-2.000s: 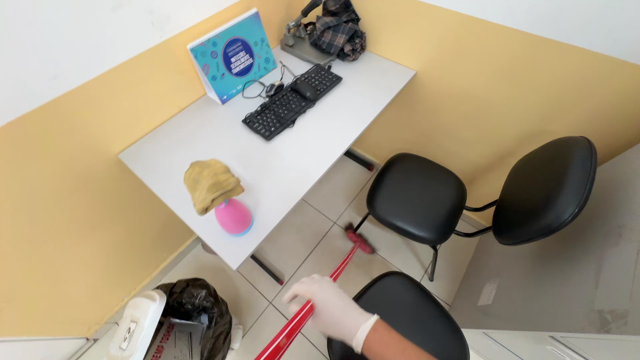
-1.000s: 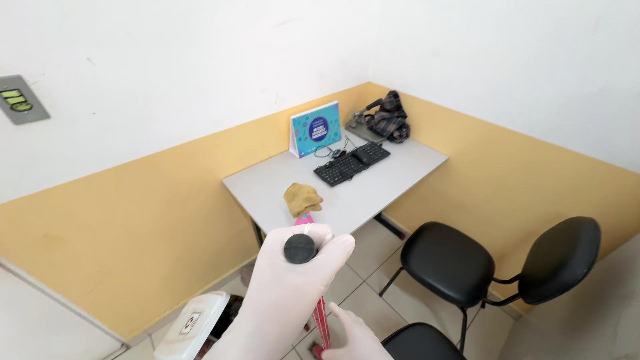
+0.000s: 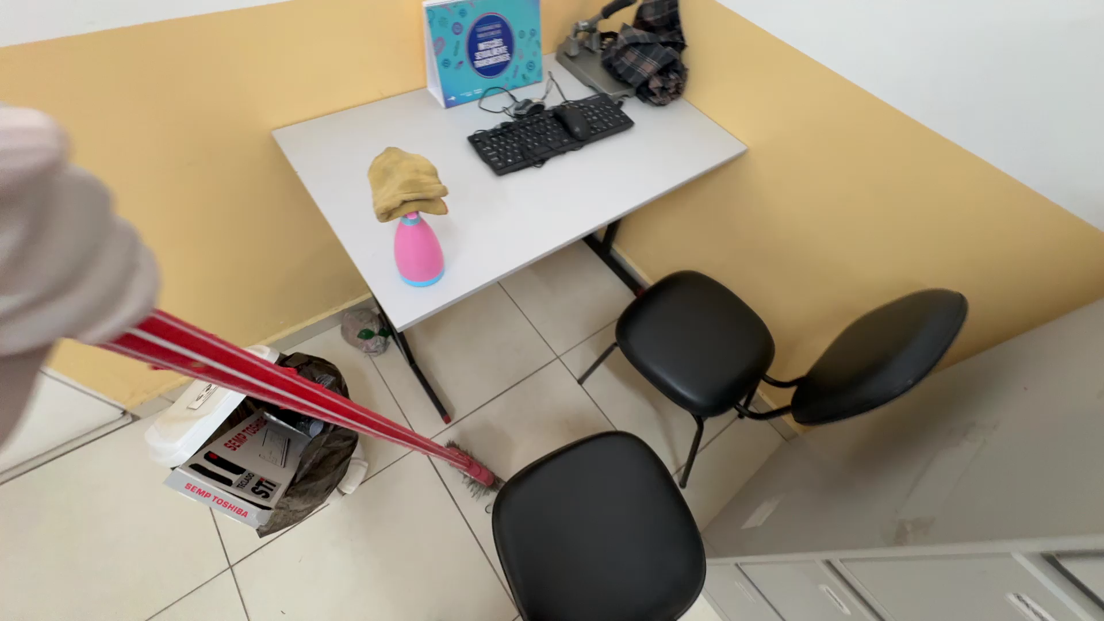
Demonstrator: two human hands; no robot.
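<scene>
My left hand (image 3: 73, 250), in a white glove, is blurred at the left edge and closed around the red striped handle of a broom (image 3: 285, 392). The handle slants down to the right, past the front of a waste bin. Its red head with dark bristles (image 3: 470, 470) rests on the floor tiles, beside the near black chair seat (image 3: 599, 526). My right hand is out of view. On the grey desk (image 3: 552, 207) stand a pink spray bottle (image 3: 419, 252) with a tan cloth (image 3: 404, 183) over its top, a black keyboard (image 3: 517, 142) and a mouse (image 3: 572, 122).
A lidded bin (image 3: 203, 418) with a black bag and a keyboard box (image 3: 246, 466) stands at the left. A crumpled bag (image 3: 365, 331) lies by the desk leg. Another black chair (image 3: 694, 341) stands right of the desk, near grey cabinets (image 3: 862, 466).
The view has swung widely. My right hand, on the broom handle two seconds ago, has left the view. My left hand, low in the middle one second ago, is now at the left edge.
</scene>
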